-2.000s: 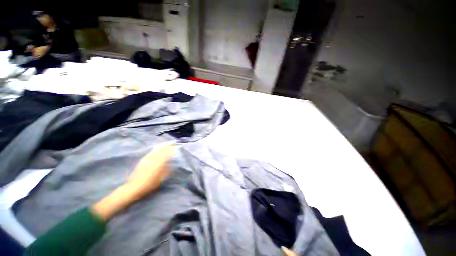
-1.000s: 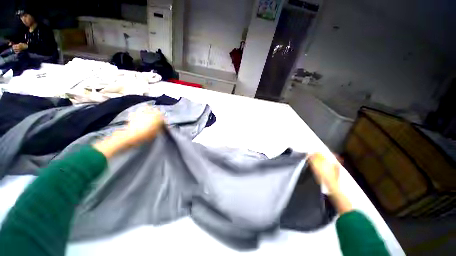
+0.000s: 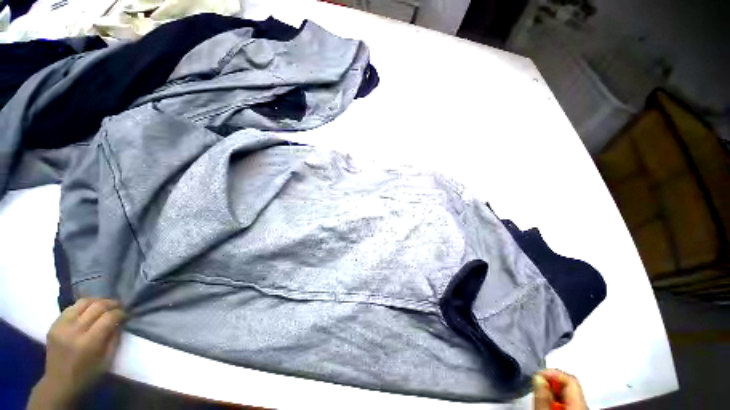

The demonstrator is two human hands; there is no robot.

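A grey inside-out shirt (image 3: pixel 320 240) lies spread across the white table (image 3: pixel 512 136), with a stitched seam running lengthwise. A dark navy band (image 3: pixel 468 312) curves over its right part, and more navy cloth shows at its right edge. My left hand (image 3: pixel 84 336) grips the shirt's edge at the lower left. My right hand (image 3: pixel 559 389) is at the lower right, cut off by the frame's bottom edge, with fingers closed at the shirt's corner. Something orange-red, which looks like the snips' handles, shows in it; the blades are hidden.
A twisted grey and navy garment (image 3: pixel 272 60) lies farther up the table, touching the spread shirt. Pale garments (image 3: pixel 120 16) are at the far left end. Beyond the table's right edge stand a whitish bin (image 3: pixel 596 92) and a brown panelled crate or cart (image 3: pixel 664 192).
The shirt, lifted and blurred a second ago, now lies spread flatter. My left hand moved down to the near left edge, and my right hand to the lower right corner. The view tilted down.
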